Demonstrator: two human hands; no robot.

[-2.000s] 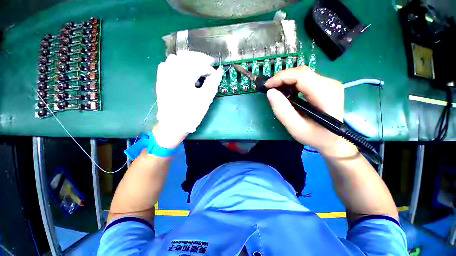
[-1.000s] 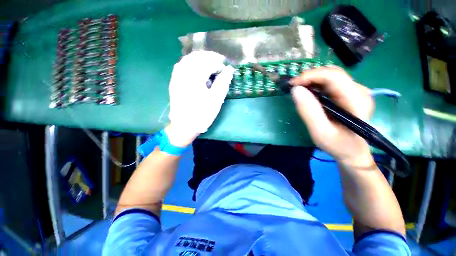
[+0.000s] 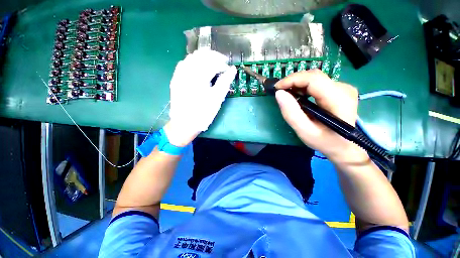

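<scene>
A green PCB panel [image 3: 282, 72] lies solder side up against the grey metal support block [image 3: 257, 43]. My right hand [image 3: 320, 108], bare, holds the black soldering iron [image 3: 328, 118] like a pen. Its tip is at the left part of the panel, close to my left fingertips. My left hand [image 3: 199, 95], in a white glove with a bright blue wrist strap [image 3: 171, 144], is over the panel's left end, thumb and finger closed. The thin solder wire [image 3: 91, 141] loops out from behind this hand to the left; the part in the fingers is barely visible. The glove hides the panel's left end.
Waiting PCB panels [image 3: 84, 55] with reddish-brown components lie at the left of the green mat. A black dross tray [image 3: 359, 35] stands upper right, an iron stand [image 3: 445, 70] far right. Blue-handled cutters [image 3: 381, 94] lie partly behind my right hand. A translucent hood's rim [image 3: 267, 6] shows at the top.
The whole view has shifted a little. Since one second ago the iron tip has moved left along the panel, nearer my gloved fingers. Both hands keep their grip.
</scene>
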